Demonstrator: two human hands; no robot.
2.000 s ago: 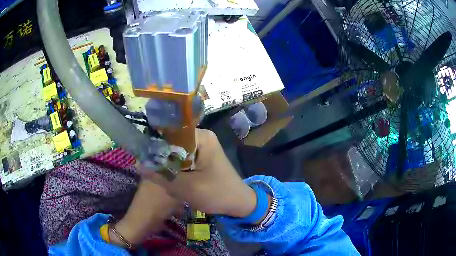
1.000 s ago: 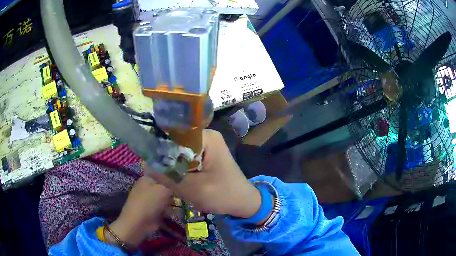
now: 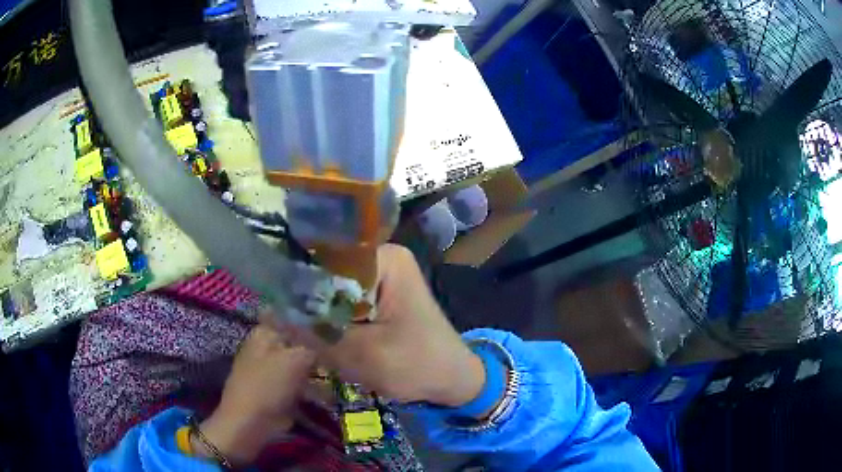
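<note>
The glue dispensing gun (image 3: 328,120) stands upright in the middle, a silver ribbed block above an orange bracket. My right hand (image 3: 397,336) is closed around its lower part. A thick grey supply hose (image 3: 157,175) curves down to its crusted lower end. A power supply board (image 3: 363,424) with yellow blocks lies low over my lap, below my hands. My left hand (image 3: 263,383) is beside the upper end of this board; its fingertips are partly hidden behind the gun end and right hand, so its hold on the board cannot be made out.
More boards (image 3: 111,221) stand in rows on the stained cream panel (image 3: 55,166) at left. A black tote (image 3: 37,55) is behind it. A white carton (image 3: 452,120) lies right of the gun, with round white tubs (image 3: 452,214) in a brown box below. A large pedestal fan (image 3: 739,147) is at right.
Since two seconds ago the gun and my right hand have moved slightly right. My left hand has separated a little from my right wrist, and more of the lap board shows.
</note>
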